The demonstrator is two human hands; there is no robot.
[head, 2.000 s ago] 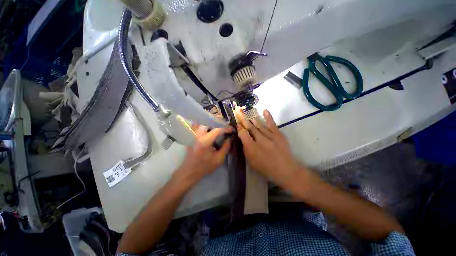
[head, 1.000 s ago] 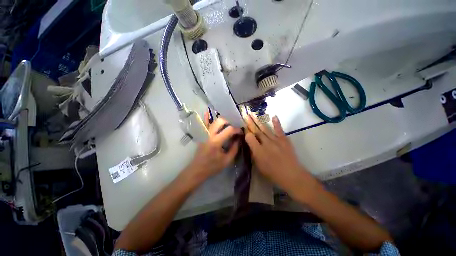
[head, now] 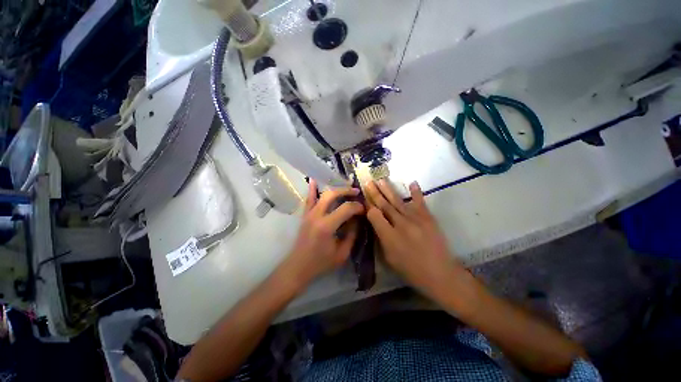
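A dark brown fabric strip (head: 364,261) runs from the needle area (head: 357,166) of the white sewing machine (head: 440,52) down between my hands, its end near the table's front edge. My left hand (head: 326,227) pinches the strip between thumb and fingers just in front of the needle. My right hand (head: 403,227) lies flat with spread fingers beside the strip, fingertips at its edge near the presser foot. The fingers hide much of the strip. Any lighter piece under it is hidden.
Green-handled scissors (head: 499,134) lie right of the needle. A lamp (head: 278,188) on a ribbed neck stands left of it. Farther left are fanned grey strips (head: 168,153), a white tag (head: 185,256) and a clear bag (head: 209,200). A white bin (head: 112,336) with dark strips stands below left.
The strip has moved forward toward the needle; less of it hangs toward me, and the beige piece beside it no longer shows. My hands stay close to the needle.
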